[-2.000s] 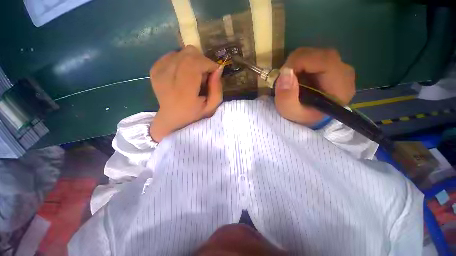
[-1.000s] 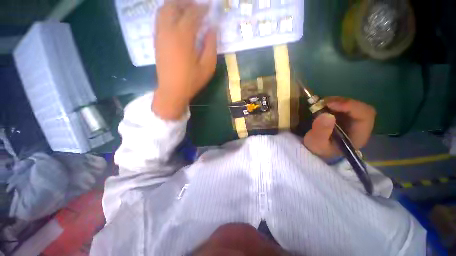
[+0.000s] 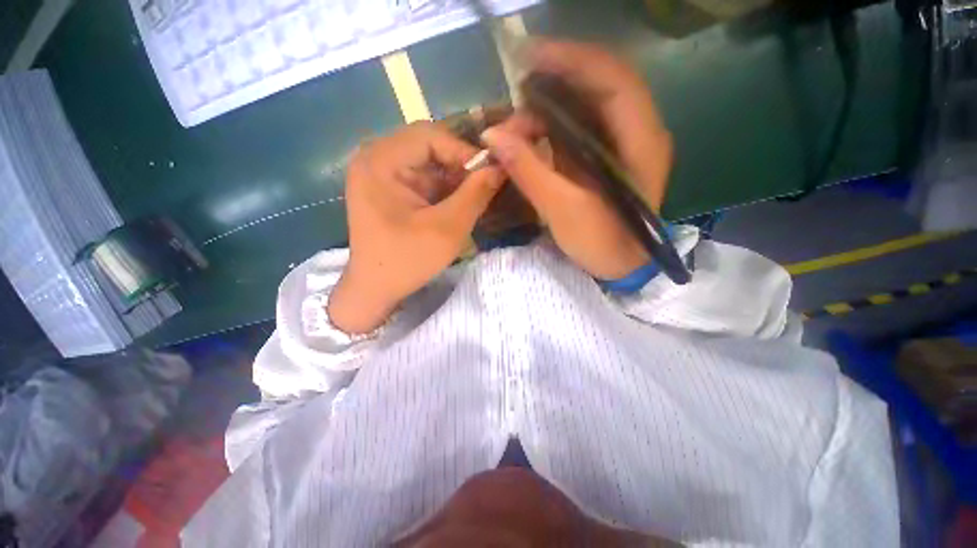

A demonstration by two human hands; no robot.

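My left hand (image 3: 412,209) pinches a small whitish piece (image 3: 478,160), likely a battery cell, between thumb and forefinger over the work pad. My right hand (image 3: 589,161) has its thumb and fingertips beside the same piece. It also holds the soldering iron (image 3: 605,166), whose black handle crosses the palm with the tip end pointing up and away from me, blurred. The brown work pad (image 3: 498,227) is mostly hidden under both hands. Cream tape strips (image 3: 407,88) run up from it. The circuit board assembly is hidden by my hands.
A white blister tray (image 3: 257,56) lies beyond the pad at upper left. The solder spool (image 3: 139,260) sits beside the stacked white trays (image 3: 48,214) at left, with a thin solder line (image 3: 268,214) running from it. Clear plastic items (image 3: 953,118) stand at far right.
My left hand has come back from the blister tray with the small piece. My right hand has moved left to meet it, and the iron's tip end has swung away from the pad.
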